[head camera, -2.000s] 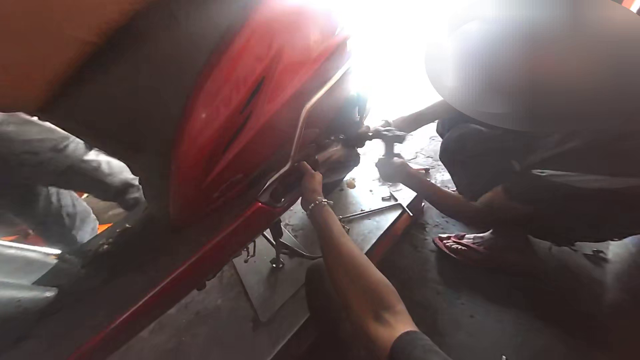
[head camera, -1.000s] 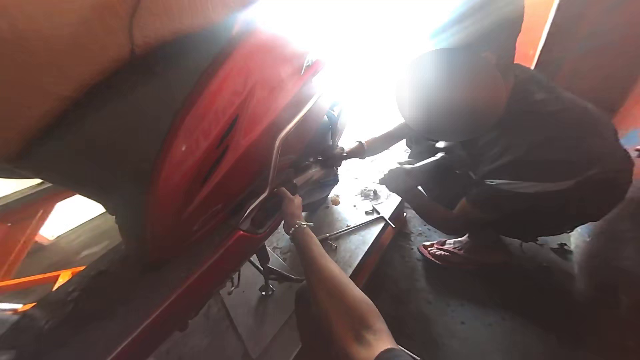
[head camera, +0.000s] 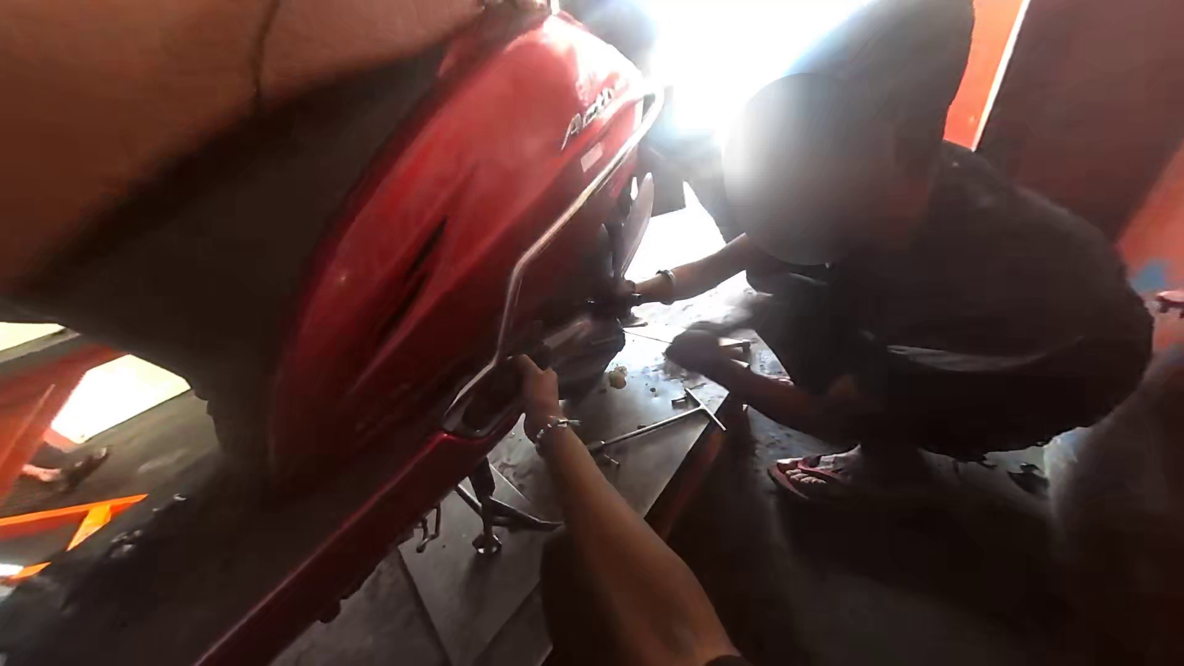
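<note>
My right hand (head camera: 539, 393), with a bracelet at the wrist, reaches to the lower side of a red scooter's body panel (head camera: 462, 222). Its fingers touch a dark part near the rear end of the footboard's red edge trim (head camera: 370, 527); the fingertips are partly hidden, so a hold cannot be made out. My left hand is out of view. A silver rail (head camera: 527, 264) runs up the panel above my right hand. Under the scooter stands its metal stand (head camera: 486, 532). Beyond my hand lies the dark engine area (head camera: 587, 342), partly in shadow.
A crouching co-worker in dark clothes (head camera: 999, 305) has one hand (head camera: 647, 291) at the scooter's underside and a blurred hand (head camera: 698, 350) lower down. A T-handle wrench (head camera: 647, 428) lies on the metal platform (head camera: 638, 472). An orange metal frame (head camera: 92, 518) is at left.
The co-worker's hands, both near the tool and scooter two seconds ago, are now farther apart, one lower over the platform. My right hand stays at the panel. The view has shifted somewhat.
</note>
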